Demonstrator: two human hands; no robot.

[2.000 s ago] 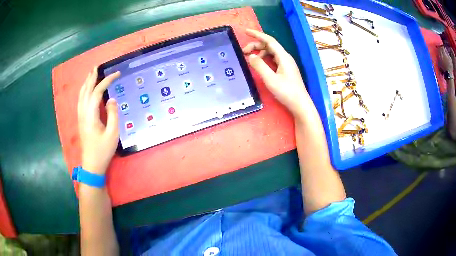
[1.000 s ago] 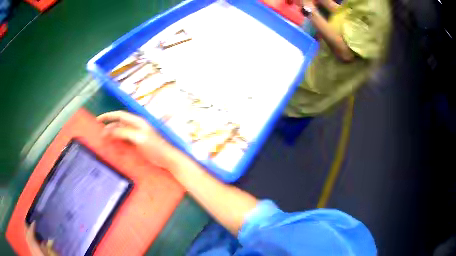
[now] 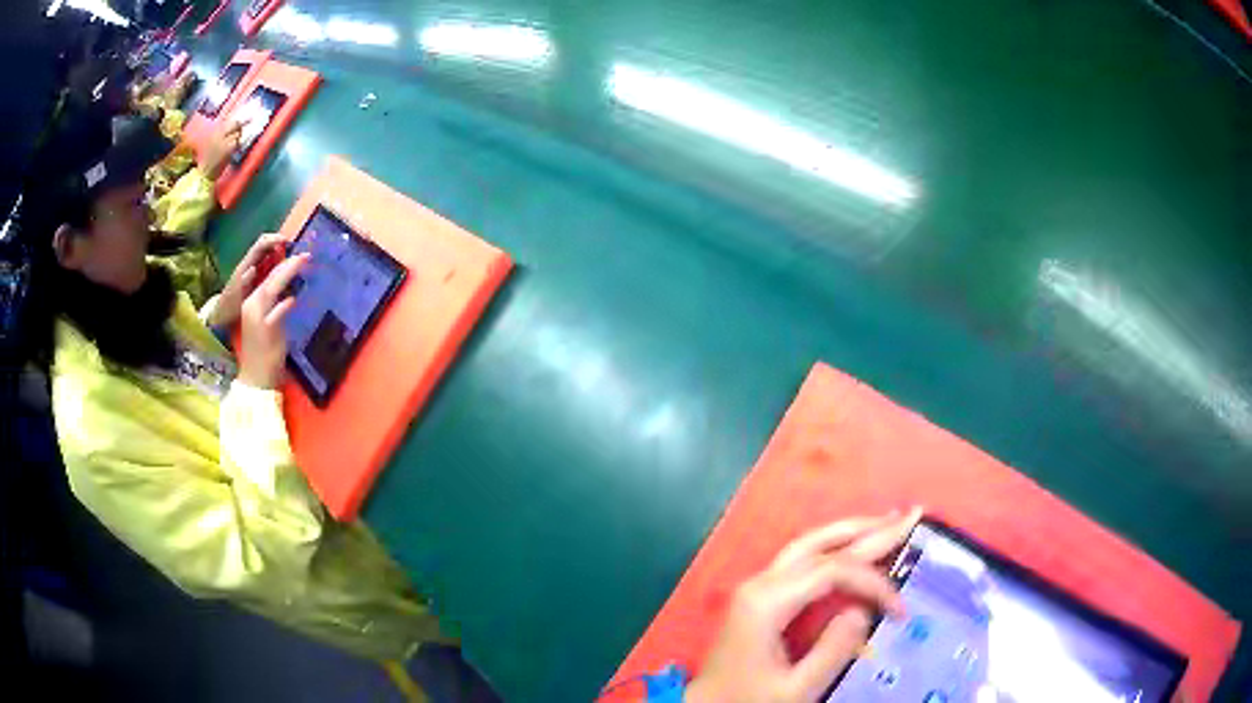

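Observation:
The tablet (image 3: 1009,625) lies on a red-orange foam pad (image 3: 893,440) at the bottom right, cut off by the lower edge. Its screen is lit, with small icons and a bright white glare. My left hand (image 3: 796,611), slightly blurred, is at the tablet's left short edge, fingers apart and bent, fingertips at the edge and over the screen. It does not visibly grip anything. A blue wrist strap (image 3: 666,684) shows at the bottom edge. My right hand is out of the picture.
A worker in a yellow smock (image 3: 179,467) sits at the left, hands on another tablet (image 3: 343,295) on its own foam pad (image 3: 446,282). Further workers and pads (image 3: 295,96) line the far left. The glossy green work surface (image 3: 590,398) reflects ceiling lights.
The view has swung from the right side to the left. The blue tray, the flex cables and my right hand have left the picture. Neighbouring workers' tablets have come into view.

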